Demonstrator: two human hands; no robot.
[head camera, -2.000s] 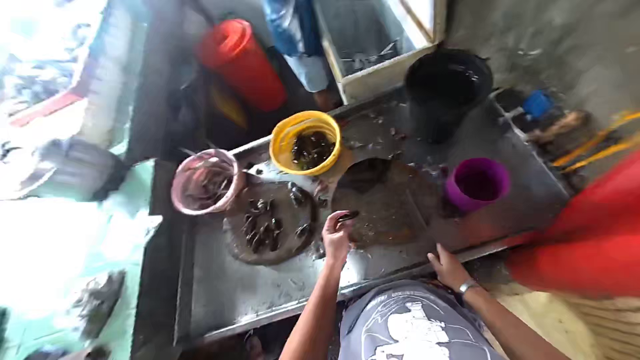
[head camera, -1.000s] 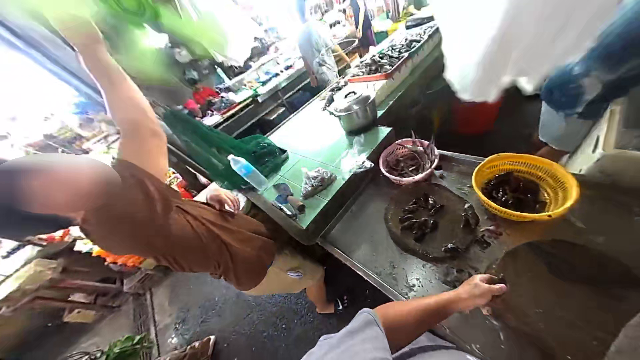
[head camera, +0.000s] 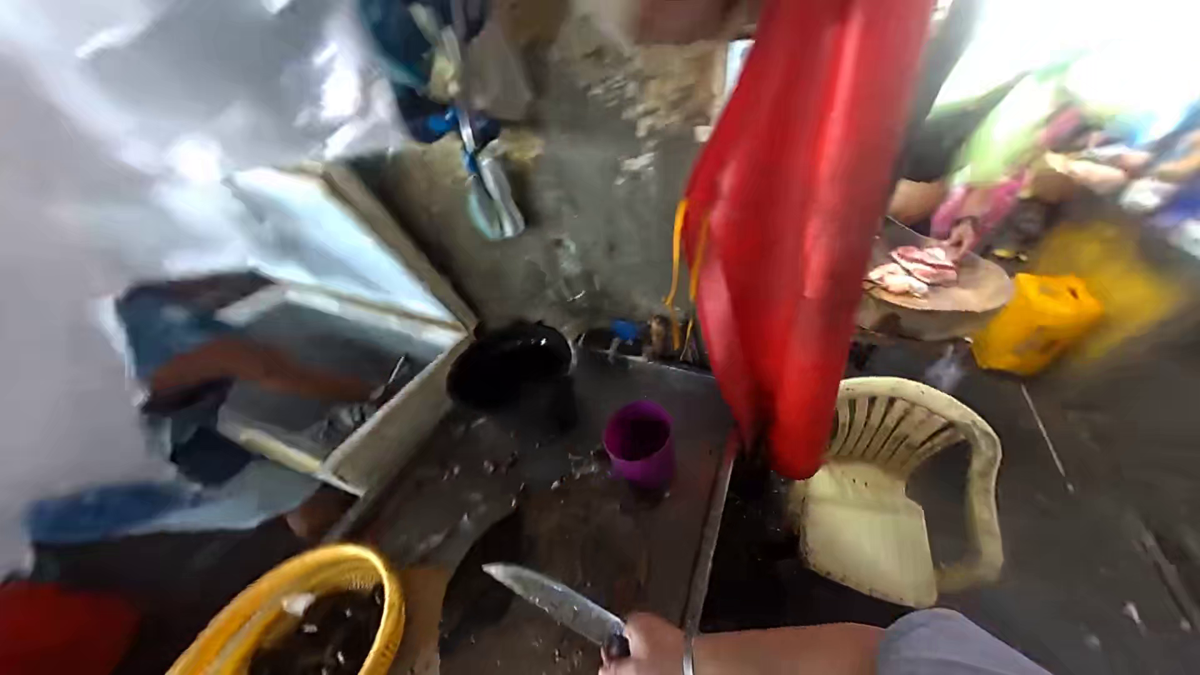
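My right hand (head camera: 647, 647) grips the dark handle of a knife (head camera: 562, 602) at the bottom of the view, its blade pointing up and left over the metal work table (head camera: 670, 380). My left hand is out of view. Beyond the knife stands a purple plastic cup (head camera: 640, 445). A yellow plastic basket (head camera: 386, 600) with dark contents is at the lower left. Farther back, a black bucket (head camera: 511, 366) stands at the table's corner.
A red hanging cloth or sheet (head camera: 787, 234) reaches down beside the table's right edge. A cream plastic chair (head camera: 867, 525) stands at the right. An open white box (head camera: 403, 422) is at the left, near another person's arm (head camera: 262, 366). Meat (head camera: 923, 267) lies on a round block farther off.
The view has swung far to the right. The knife in my right hand now shows; two seconds ago that hand rested at the table's edge. My left hand has left the view.
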